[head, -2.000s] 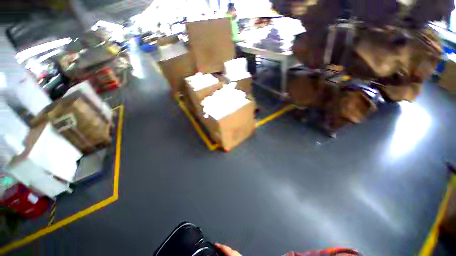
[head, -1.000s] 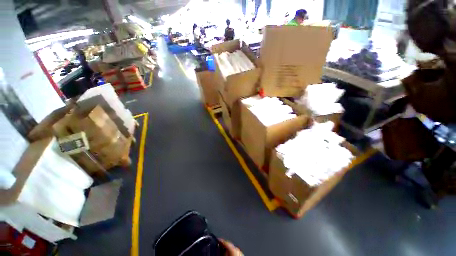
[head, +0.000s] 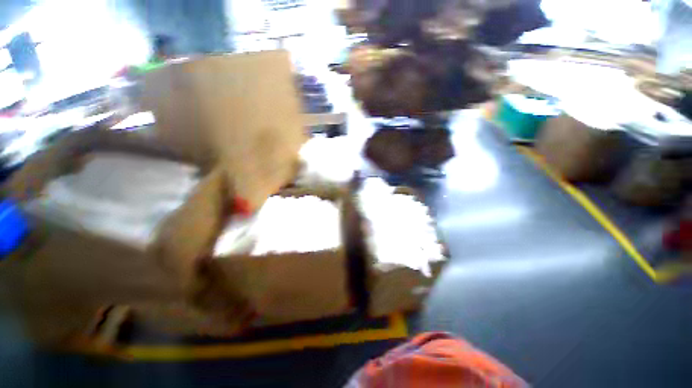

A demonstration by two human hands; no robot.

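Observation:
Neither of my hands shows in the head view. An orange-red sleeve (head: 440,364) bulges up at the bottom edge, right of the middle; the hand belonging to it is out of the picture. No black bag is visible. Nearest in front of me are open brown cartons (head: 288,284) heaped with white material (head: 300,226). The picture is blurred.
A tall brown cardboard panel (head: 228,114) stands behind the cartons. A yellow floor line (head: 265,346) runs before them, another (head: 592,212) at the right. Brown hanging bags (head: 417,83) are at the back, a green tub (head: 523,117) right. A person in green (head: 155,61) stands behind the panel.
The view has turned right and the cartons are now closer, across the left and middle. The black bag and the fingers beside it have left the picture. The orange-red sleeve has come in.

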